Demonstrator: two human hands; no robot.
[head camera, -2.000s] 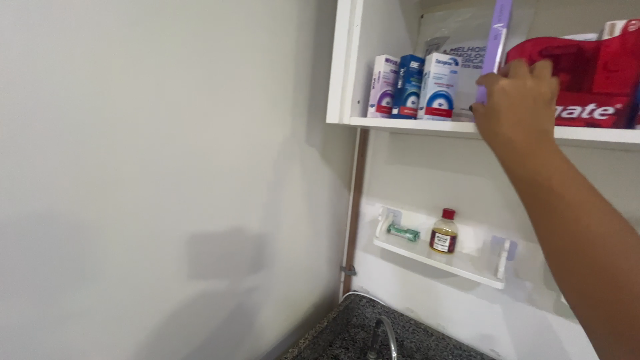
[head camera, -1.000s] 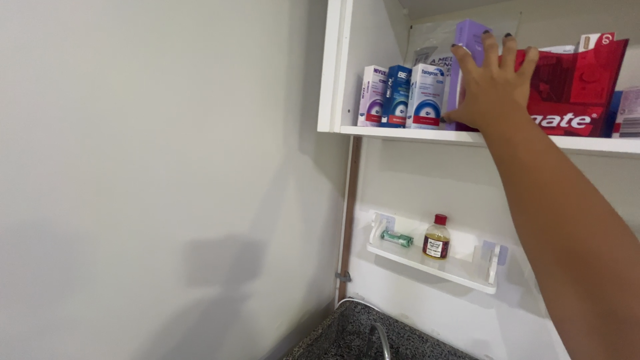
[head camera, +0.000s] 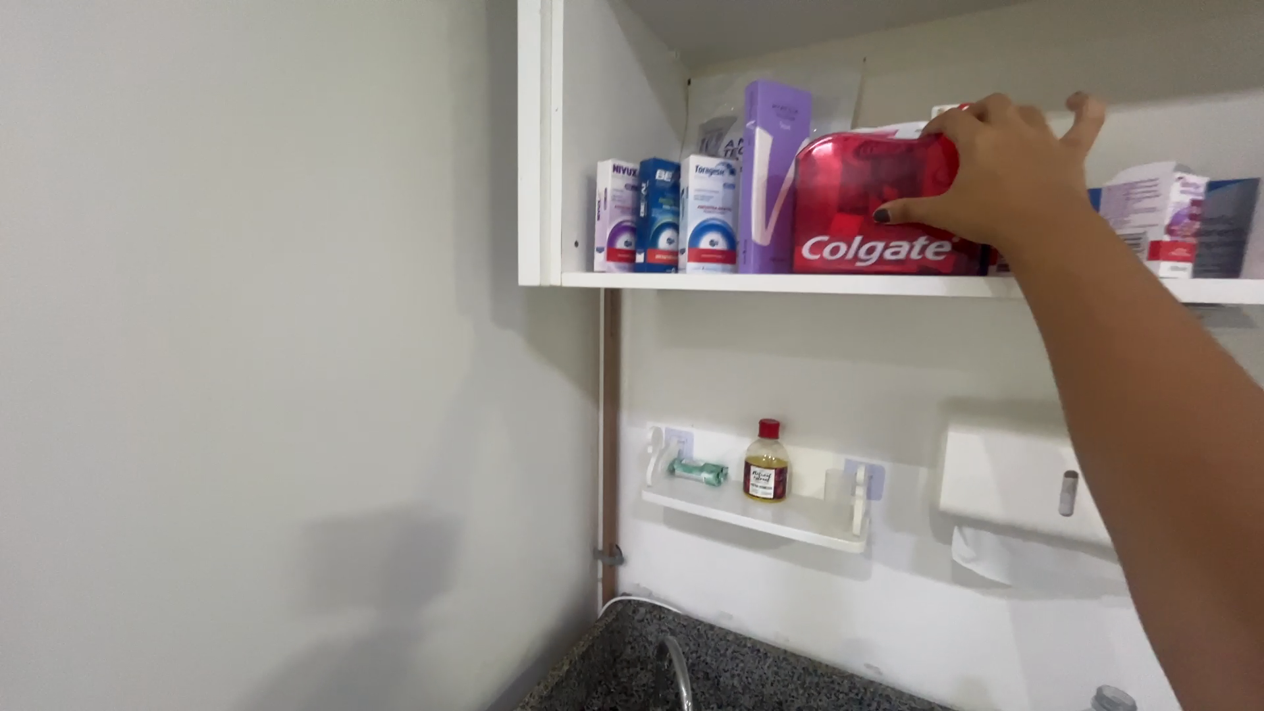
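My right hand (head camera: 1007, 178) grips the red translucent Colgate pouch (head camera: 849, 193) at its upper right, thumb on the front and fingers over the top. The pouch stands on the white cabinet shelf (head camera: 770, 282). Left of it, close by, a tall purple box (head camera: 773, 178) stands upright. Further left are a white-and-blue box (head camera: 709, 212), a dark blue box (head camera: 659, 212) and a white-and-purple box (head camera: 616, 212) in a row. A clear plastic bag (head camera: 834, 94) is behind them. My left hand is not in view.
Right of my hand, more medicine boxes (head camera: 1170, 217) stand on the shelf. Below, a small white wall shelf (head camera: 755, 518) holds a red-capped bottle (head camera: 766, 469) and a green wrapped item (head camera: 698, 471). A paper towel dispenser (head camera: 1007, 484), a granite sink (head camera: 770, 662) and a faucet (head camera: 675, 667) are lower.
My right hand has let go of the purple box, which now stands beside the white-and-blue box, and moved right to the red pouch. The pouch now sits close against the purple box.
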